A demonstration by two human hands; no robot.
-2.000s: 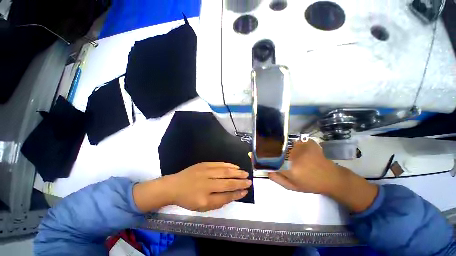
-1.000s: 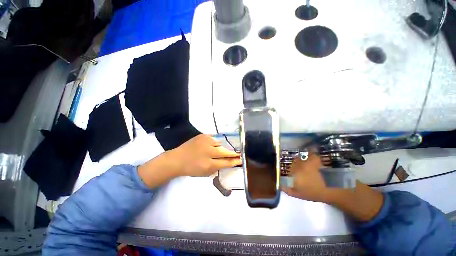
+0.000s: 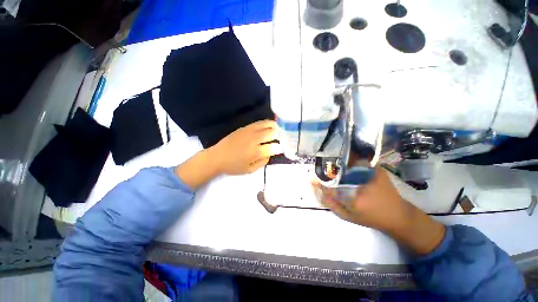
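Note:
A black fabric piece [image 3: 236,122] lies left of the needle area, partly over the larger black stack [image 3: 206,79]. My left hand [image 3: 245,148] is on its front edge, fingers together and pinching it; the fingertips are by the machine head. My right hand [image 3: 371,200] is in front of the needle area, closed on what look like thread snips [image 3: 333,134], with a dark loop at the fingers and dark pointed blades upward. The shiny metal guard [image 3: 363,127] of the white sewing machine [image 3: 377,88] partly hides them. The needle is hard to make out.
A smaller black stack with a pale edge [image 3: 137,127] and an uneven black pile [image 3: 74,156] lie at left. A clear bin [image 3: 29,141] stands at far left. A blue sheet [image 3: 194,17] is behind. A ruler strip [image 3: 277,268] runs along the front edge.
The black piece has moved from under the needle back and left toward the stack, with my left hand. The snips now show at my right hand. The guard looks turned and blurred, and the view has shifted.

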